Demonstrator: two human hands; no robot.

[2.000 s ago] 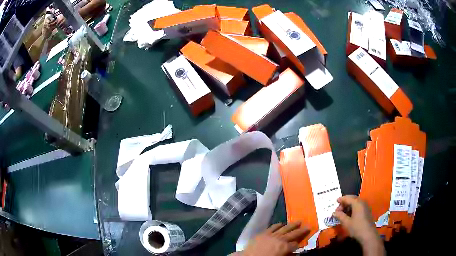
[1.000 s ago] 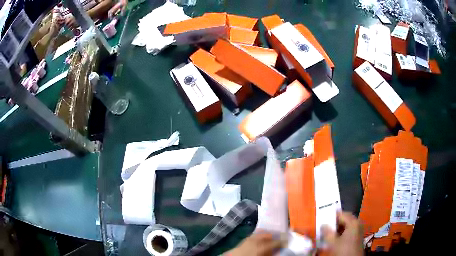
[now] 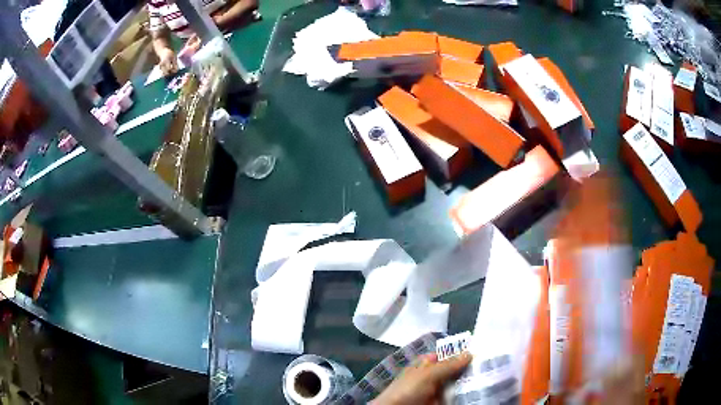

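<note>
My left hand (image 3: 423, 381) is at the bottom centre, its thumb and fingers closed on a barcode label (image 3: 453, 346) beside the white backing strip (image 3: 506, 316). The label roll (image 3: 308, 381) stands left of it. My right hand (image 3: 623, 387) is blurred at the bottom right and holds a flat carton (image 3: 601, 269), also blurred, upright between the two flat stacks. The near stack (image 3: 540, 340) lies just left of it, partly hidden. The labelled stack (image 3: 680, 316) lies to the right.
Erected boxes (image 3: 466, 119) are piled beyond the strip, with more at the far right (image 3: 660, 170). White crumpled pieces (image 3: 328, 47) and a clear bottle (image 3: 241, 142) lie at the left. A grey frame (image 3: 118, 150) borders the neighbouring bench. A person's hand (image 3: 167, 62) shows at upper left.
The view has swung left, so things sit further right. My right hand has lifted a flat carton off the near stack. A barcode label now shows in my left hand.
</note>
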